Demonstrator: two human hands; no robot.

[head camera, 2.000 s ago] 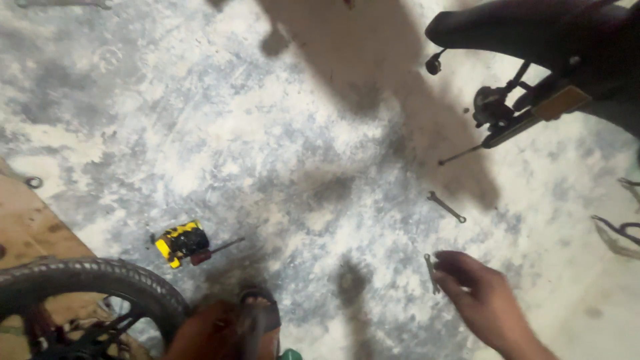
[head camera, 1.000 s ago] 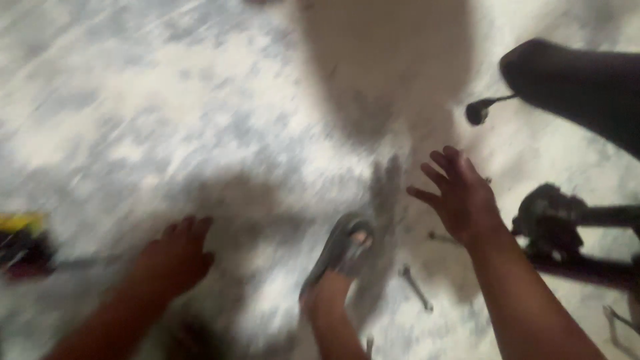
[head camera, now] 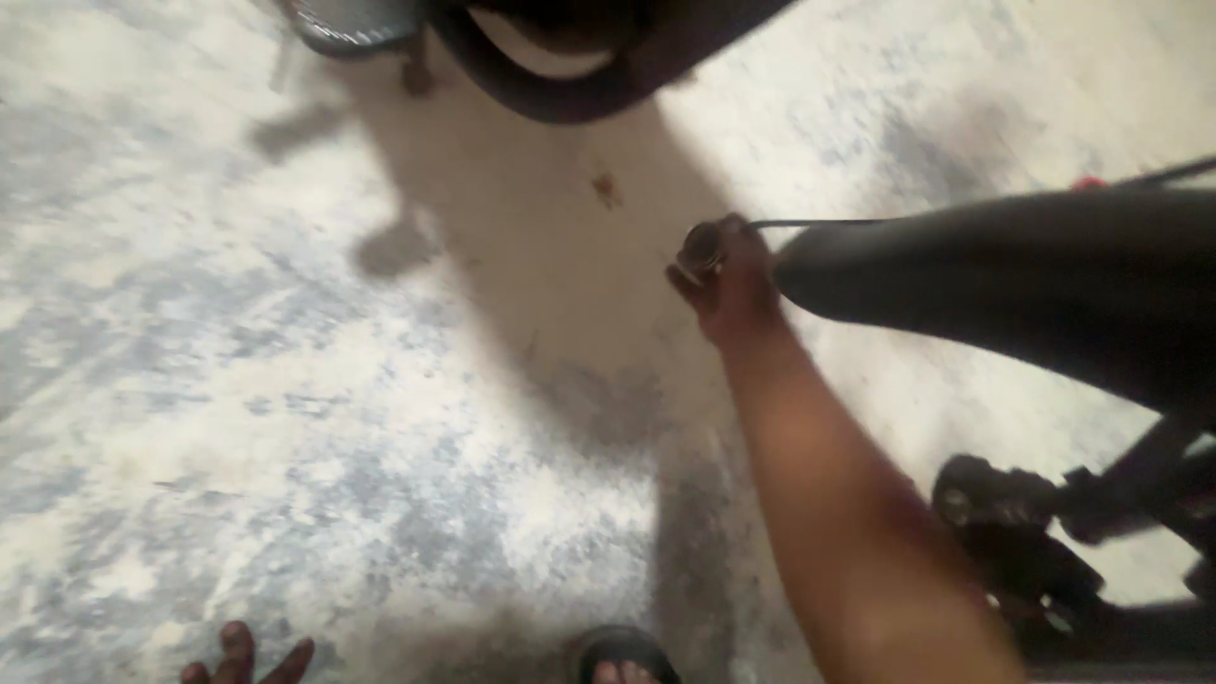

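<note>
My right hand [head camera: 736, 280] is around a small round dark part [head camera: 703, 247] on a thin rod, at the tip of a long black fender-like piece [head camera: 969, 275]. What the part is cannot be made out. At the bottom left edge, my left hand [head camera: 247, 660] shows only its spread fingers, holding nothing visible over the mottled floor. Its palm is out of view.
A dark mechanical assembly [head camera: 1007, 513] lies at the lower right. At the top, a black curved piece [head camera: 560, 100] and a grey shiny part [head camera: 356, 33] reach into view. A sandalled foot [head camera: 627, 660] stands at the bottom edge.
My right hand, spread with nothing in it a second ago, is now around the round part by the black piece. The view has shifted; the wrenches and yellow-black object are out of frame.
</note>
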